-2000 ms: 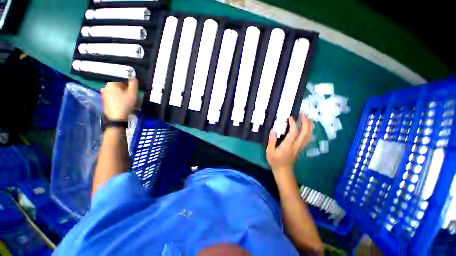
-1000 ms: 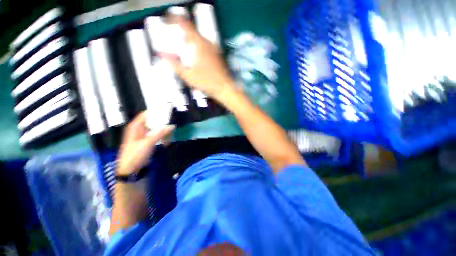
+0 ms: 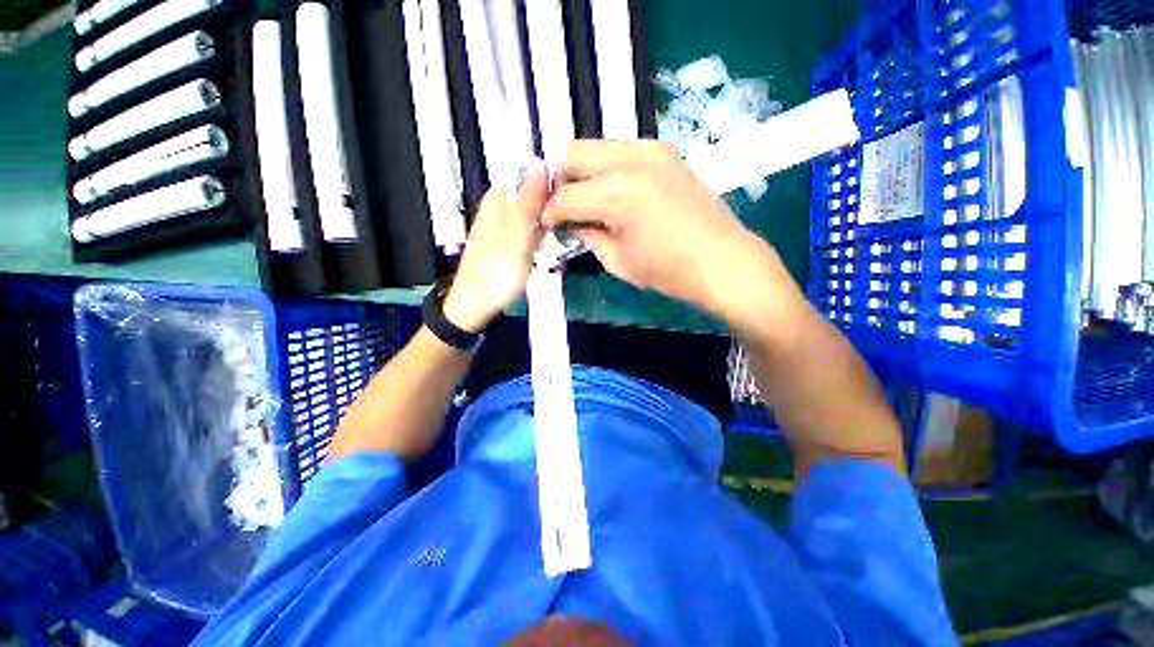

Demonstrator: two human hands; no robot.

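A white tripod stand (image 3: 557, 417) is held at its hub in front of my chest. One leg points down toward my shirt, another points up and right over the small parts. A third leg seems to run up from the hands, but it is hard to tell from the sticks behind. My left hand (image 3: 504, 247) grips the hub from the left. My right hand (image 3: 658, 228) pinches the hub from the right with its fingertips. The black slotted tray (image 3: 382, 152) lies behind, with white closed sticks (image 3: 325, 126) in it and one bare slot.
A second black tray of sticks (image 3: 146, 164) lies at left. Small translucent parts (image 3: 709, 108) lie in a pile beside the right blue crate (image 3: 943, 322), which holds silvery sticks. A lined blue crate (image 3: 177, 442) with small white parts stands at lower left.
Both hands have come together at the hub in front of me, and the stand's legs are now spread. The view has shifted, with the trays now further left than two seconds ago.
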